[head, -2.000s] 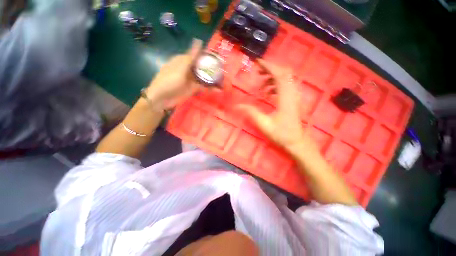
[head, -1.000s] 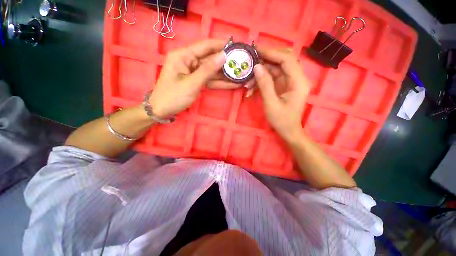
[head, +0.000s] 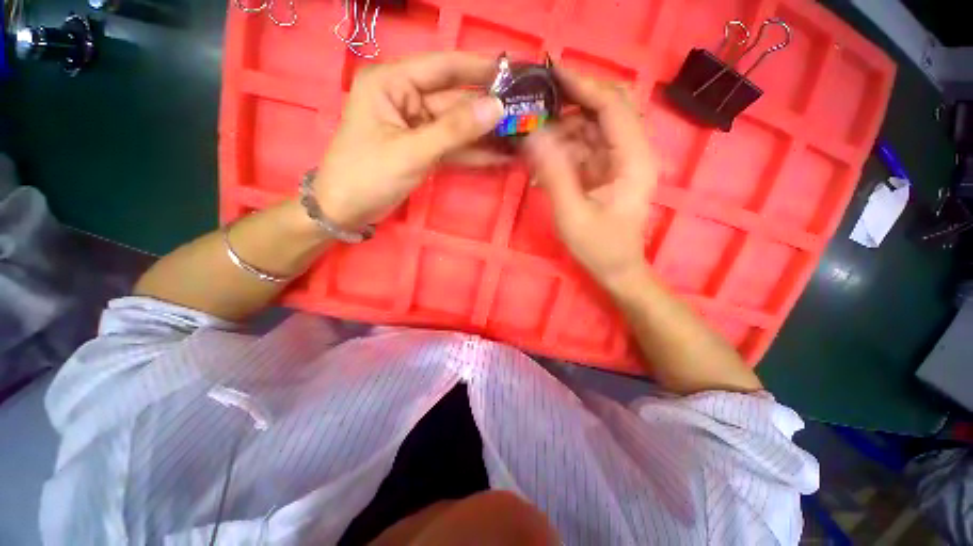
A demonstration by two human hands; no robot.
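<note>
A round black smartwatch head (head: pixel 525 99) with silvery lugs is held above the red pocketed tray (head: pixel 480 233). Its screen is lit with a dark face and a band of coloured graphics. My left hand (head: pixel 400 144) grips its left side, thumb on the front. My right hand (head: pixel 597 176) is at its right side, with the thumb blurred near the lower right rim. Fingers of both hands are partly hidden behind the watch. A black binder clip (head: pixel 713 90) with two silver handles lies on the tray to the right.
Wire clip handles (head: pixel 359 27) show at the tray's upper left, cut off by the frame. A dark and silver part (head: pixel 56 41) stands on the green bench (head: pixel 128 160) at far left. A white label (head: pixel 880 211) and blue pen (head: pixel 892 160) lie right of the tray.
The wearer's hands first came together on the watch over the tray. Since then, the screen has changed from a white face with green circles to a dark face with coloured graphics.
</note>
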